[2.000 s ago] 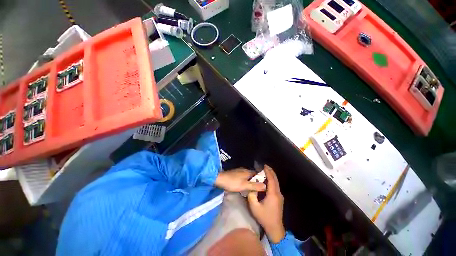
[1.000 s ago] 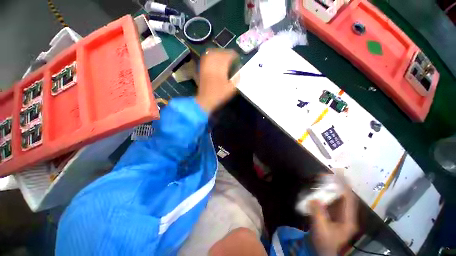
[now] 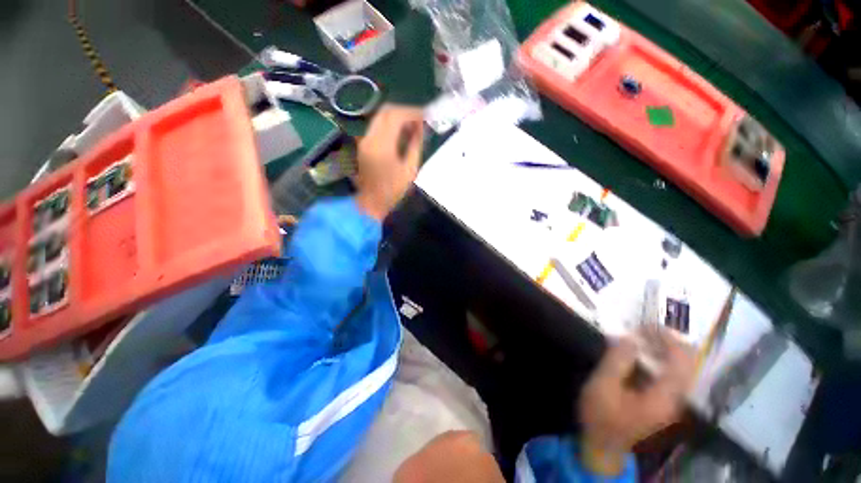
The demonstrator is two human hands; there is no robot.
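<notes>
My left hand is blurred over the bench corner, beside the grey-white ring. A dark patch shows at its fingers; I cannot tell whether it is a held display or a gap. My right hand is blurred at the near edge of the white sheet, and its grip is unclear. Just beyond its fingers is a white housing with a dark keypad. Another white keypad housing lies farther up the sheet. A green circuit board lies above that one.
A tilted red tray with several boards stands at left on a white bin. Another red tray holds housings, a round part and a green square. Tweezers, a small parts box and plastic bags are on the bench.
My hands have parted from over the lap, left to the bench corner, right to the sheet. A second keypad housing now shows by my right hand. The dark square beside the ring no longer shows.
</notes>
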